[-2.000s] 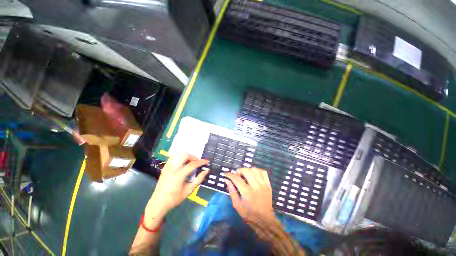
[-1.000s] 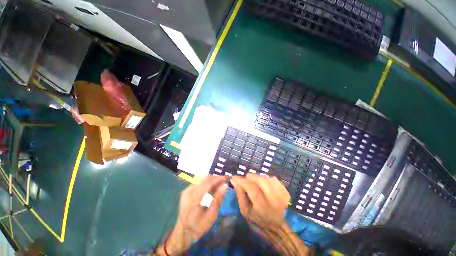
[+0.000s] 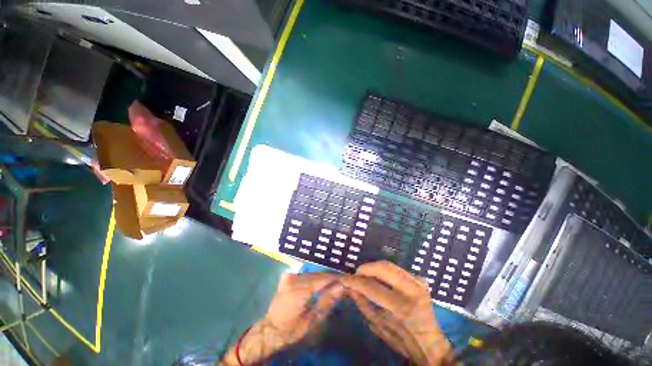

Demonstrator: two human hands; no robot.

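A thin black component tray (image 3: 389, 239) lies on a white sheet (image 3: 264, 189) near the bench's front edge. White shows through many of its pockets, and other pockets look dark. A second black tray (image 3: 436, 154) lies just behind it. My left hand (image 3: 297, 307) and my right hand (image 3: 397, 297) are in front of the near tray, fingertips together. The fingers look pinched, but they hide whatever may be between them, so I cannot tell if a part is held.
A black ribbed tray stack (image 3: 457, 21) stands at the back. A wrapped black pack (image 3: 597, 36) with a white label is at back right. A silvery plate (image 3: 507, 279) and a dark tray (image 3: 593, 275) lie at right. Open cardboard boxes (image 3: 132, 154) are at left, below the grey machine (image 3: 171, 36).
Both hands have moved from over the near tray's left part to in front of it, and their fingertips have come together. More of the tray shows. The camera view has shifted.
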